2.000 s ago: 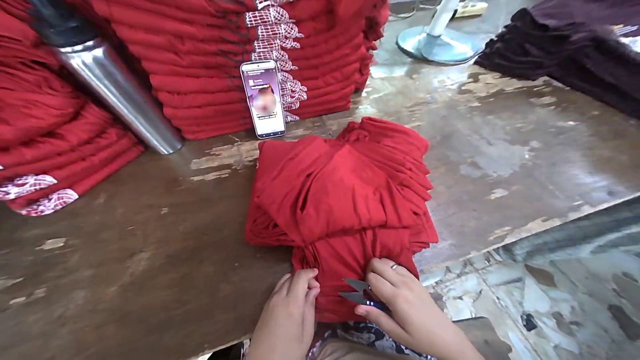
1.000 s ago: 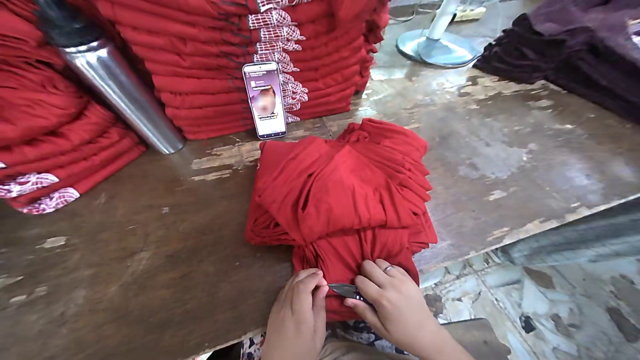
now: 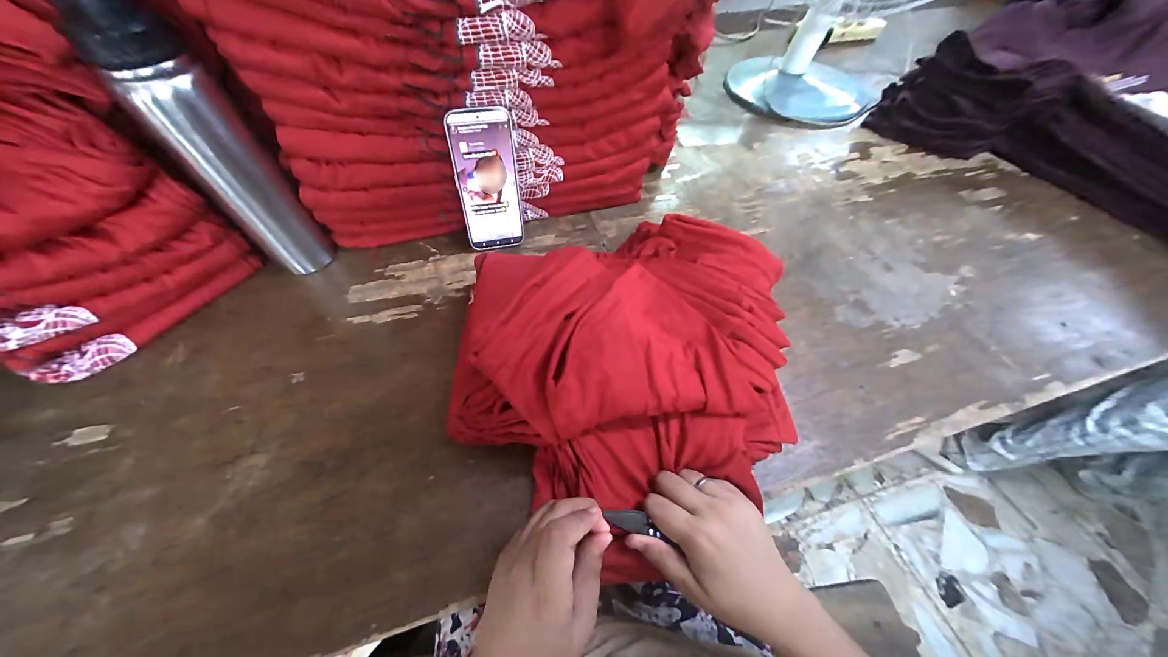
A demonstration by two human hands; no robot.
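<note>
Red folded garments lie in a pile at the table's front edge, one part hanging down toward me. In my right hand, which wears a ring, are small thread snips with dark blades pointing left. Their blades look closed, with the tips at the fingertips of my left hand. Thumb and fingers of my left hand are pinched together at the red cloth; whether a thread is between them is too small to tell.
Stacked red garments stand behind, with a phone leaning on them. A steel bottle and another red stack are at the left. A metal stand base and dark purple cloth are at the back right.
The snips' blades were apart two seconds ago and are now together. My left hand has come closer to the blade tips. The garment pile has stayed in place.
</note>
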